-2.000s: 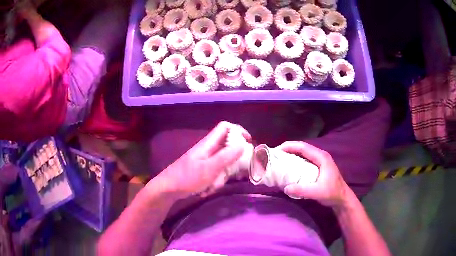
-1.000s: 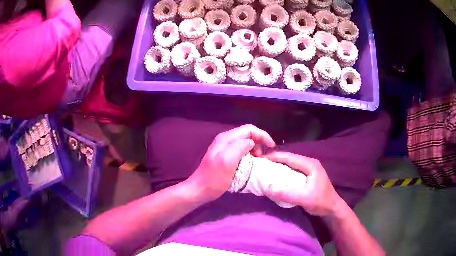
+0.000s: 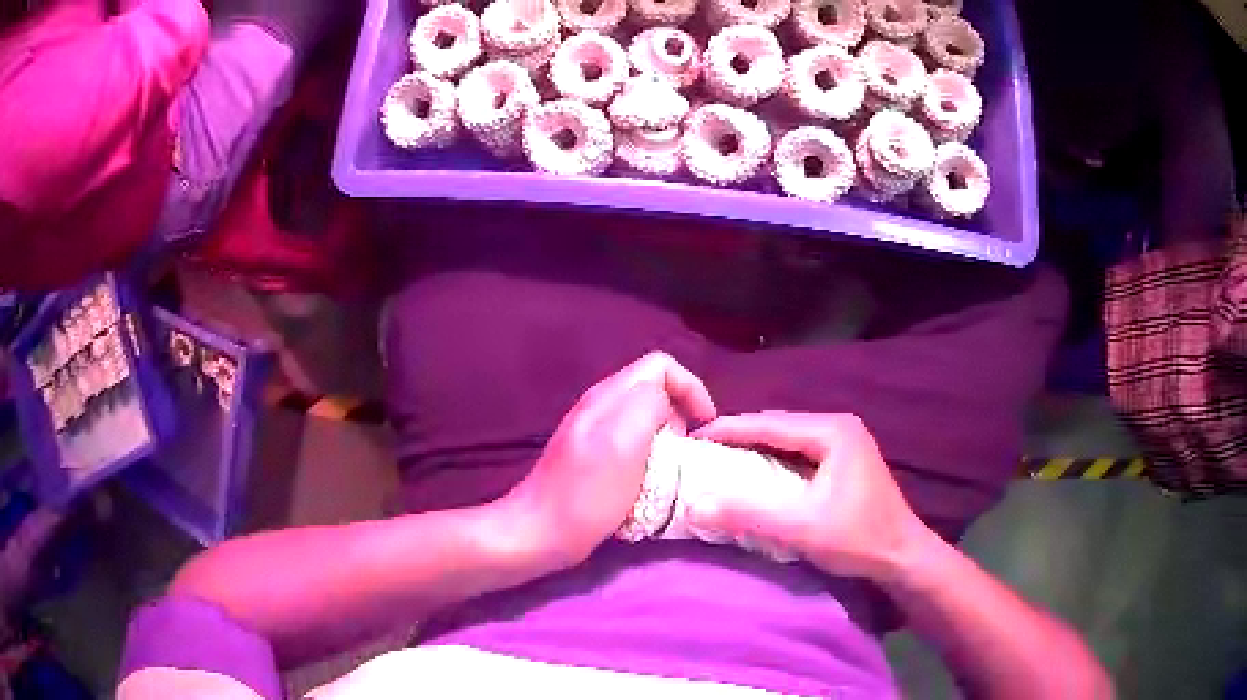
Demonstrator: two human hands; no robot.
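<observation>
My left hand is cupped around the left end of the held piece, on a pale knobbly ring. My right hand is wrapped over a pale, smoother tube. The ring and the tube touch end to end above my lap. The tube's open end and the far side of the ring are hidden. A large blue-violet tray lies beyond my knees, with rows of stacked pale rings in it.
A person in a pink-red top sits at the left. Small blue crates with pale pieces are at the lower left. A plaid garment shows at the right. Yellow-black floor tape runs beside my right leg.
The tube's open end was visible two seconds ago, apart from the ring; now ring and tube meet. My left hand has closed around the joint. The tray sits slightly higher in view.
</observation>
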